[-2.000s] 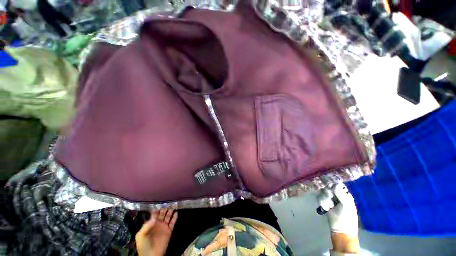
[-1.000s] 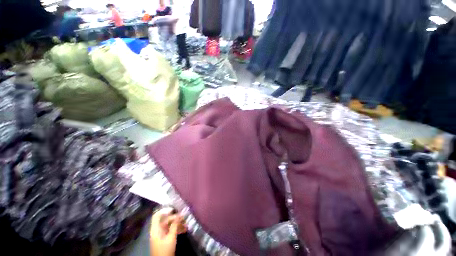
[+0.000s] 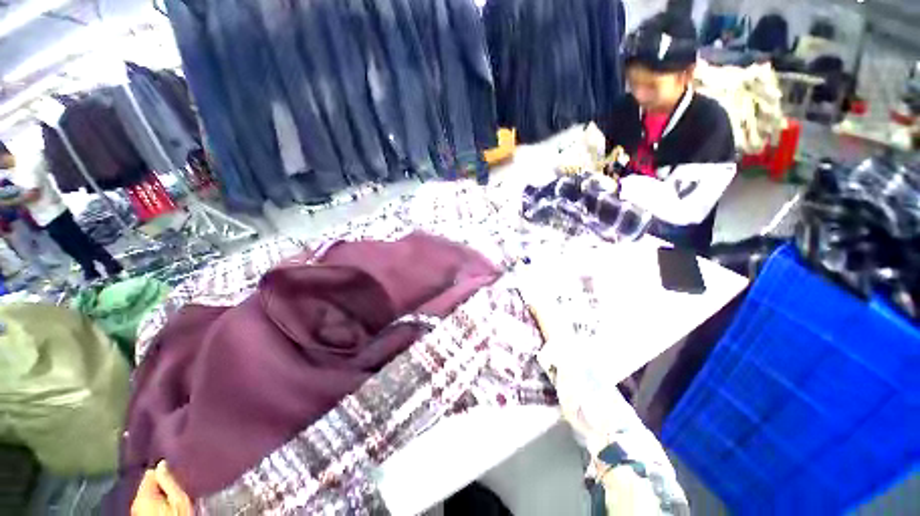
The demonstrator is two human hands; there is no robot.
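Note:
A plaid jacket lies on the white table, its maroon lining [image 3: 232, 373] face up on the left and middle. A grey, white and purple-red plaid panel [image 3: 404, 393] lies outside up along the near right side. A dark round hollow shows in the lining. My left hand [image 3: 161, 492] is at the bottom left, cut off by the picture's edge, at the jacket's near edge; its grip is unclear. My right arm reaches forward, and my right hand [image 3: 540, 320] is at the panel's right edge, blurred and overexposed; its fingers cannot be made out.
The white table [image 3: 615, 338] holds a dark phone [image 3: 681, 270]. A person [image 3: 696, 131] across the table handles black-and-white plaid. A blue crate [image 3: 792, 393] stands at the right, a beige-green sack [image 3: 61, 378] at the left. Dark garments [image 3: 343, 91] hang behind.
The view has swung right. The jacket's right side, earlier lining up with a pocket outline, now shows plaid. My right arm now reaches forward over the table; my left hand is lower in view.

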